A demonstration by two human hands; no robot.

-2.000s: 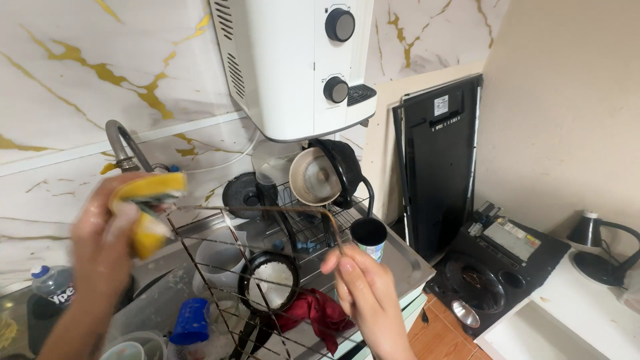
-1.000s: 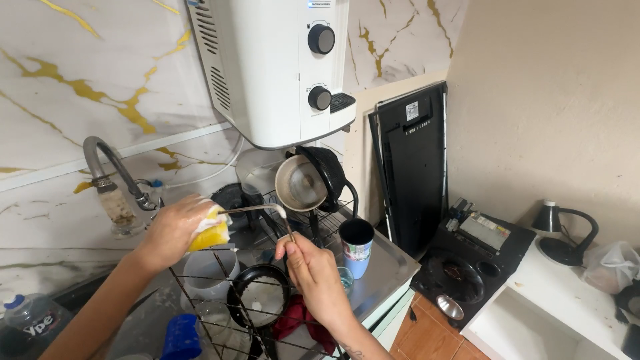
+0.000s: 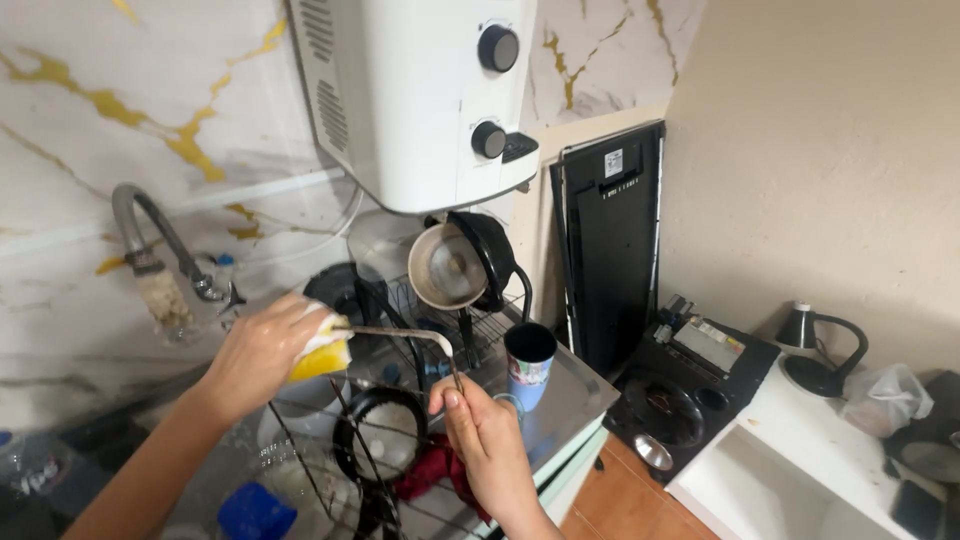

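Observation:
My left hand (image 3: 259, 356) grips a soapy yellow sponge (image 3: 322, 360) around the far edge bar of a metal wire rack (image 3: 394, 331). Foam shows on the sponge and at the rack's corner. My right hand (image 3: 480, 431) is closed on the rack's side bar, just below that corner. The rack is held tilted over the sink. Below and behind its wires are a small black pan (image 3: 381, 435) with whitish contents, a dark red cloth (image 3: 435, 469) and a blue plastic cup (image 3: 257, 512).
A curved faucet (image 3: 150, 217) stands at the left. Pots (image 3: 448, 266) rest on a dish rack under a white water dispenser (image 3: 420, 97). A patterned tumbler (image 3: 529, 367) stands on the steel counter. At the right are a black speaker-like unit (image 3: 675, 405), a white cabinet (image 3: 795, 457) and a black kettle base (image 3: 814, 375).
Two seconds ago the sponge was farther left, apart from the corner; my left hand has since brought it onto the rack's edge bar. My right hand still holds the rack. The view has shifted.

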